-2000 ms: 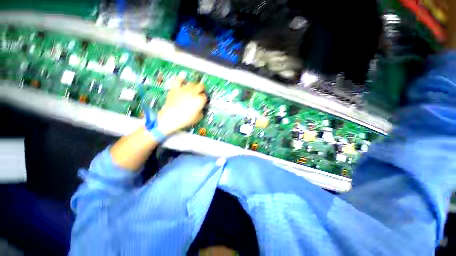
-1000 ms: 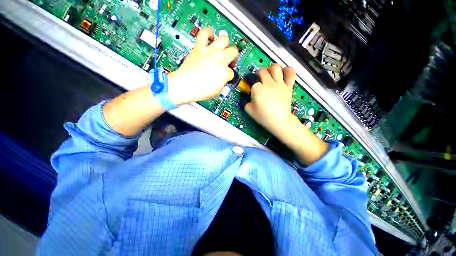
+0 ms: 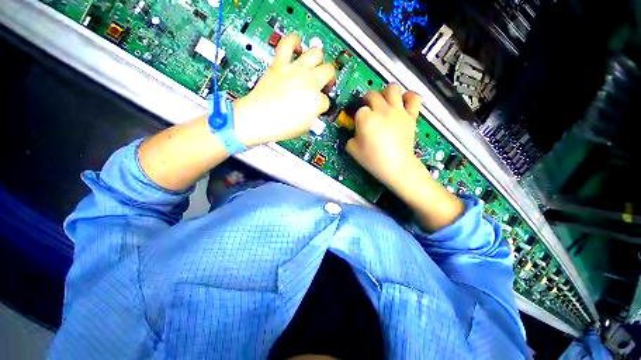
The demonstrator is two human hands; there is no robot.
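Note:
Green circuit boards (image 3: 190, 31) lie in a long strip before me. My left hand (image 3: 292, 95) rests over the board, fingers bent down onto it, with a blue strap (image 3: 223, 125) around its wrist. My right hand (image 3: 386, 130) is just right of it, fingers curled down at the board. A yellow-topped component (image 3: 345, 119) shows between the hands, touching or very near the right fingers. Dark parts show by both hands' fingertips. The fingers hide whether either hand grips anything.
Pale rails (image 3: 119, 67) run along both board edges. Beyond the far rail lie blue components (image 3: 406, 22), silver-white pieces (image 3: 460, 67) and silver-ended components (image 3: 509, 144) in rows. A thin blue cord (image 3: 220, 49) rises from the strap.
Two seconds ago only my left hand was over the board; my right hand is now beside it. The view has turned. Over the last second both hands have barely moved.

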